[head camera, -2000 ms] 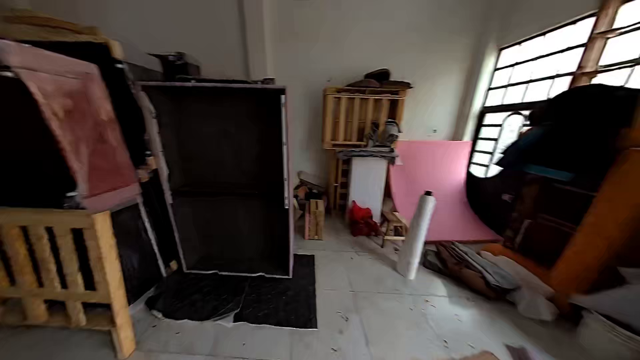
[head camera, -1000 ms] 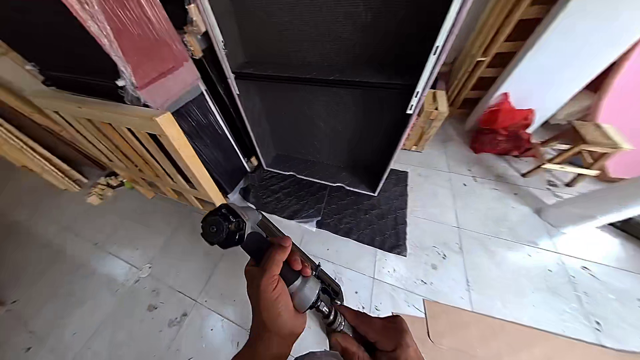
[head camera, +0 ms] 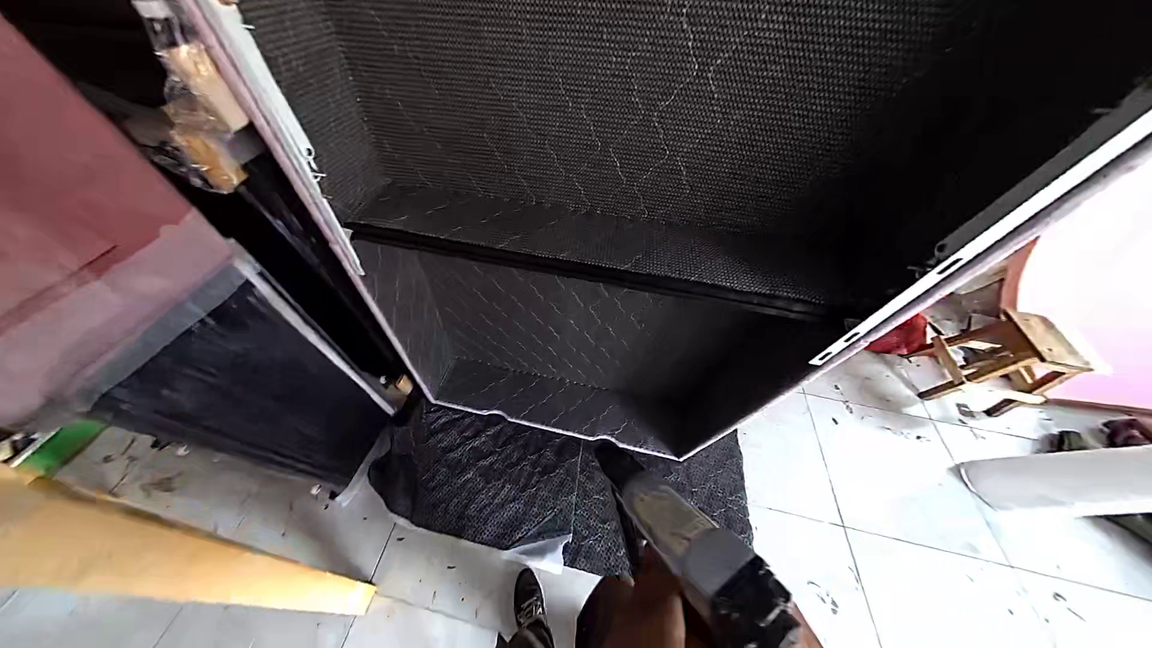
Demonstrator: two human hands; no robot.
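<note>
A grey and black hand tool, by its shape a staple gun [head camera: 679, 535], slants up from the bottom edge. Its dark nose is over the front bottom edge of a tall open cabinet [head camera: 558, 315] lined with black textured fabric. Dark quilted fabric [head camera: 486, 477] lies on the floor beneath that edge. My right hand [head camera: 652, 607] seems to be the one around the tool's handle, low in the view and partly hidden by the tool. Skin shows on both sides of the tool, so my left hand cannot be told apart.
Left stand a pink-wrapped panel [head camera: 90, 225], a dark panel [head camera: 243, 378] and a light wooden piece [head camera: 180, 549]. At right are a small wooden stool [head camera: 1017, 351], a red bag [head camera: 900, 337] and a white roll [head camera: 1062, 477] on the tiled floor. My shoe [head camera: 529, 598] is near the fabric.
The view has moved in close to the cabinet. The tool, held across both hands a second ago, now points away from me at the cabinet's lower edge.
</note>
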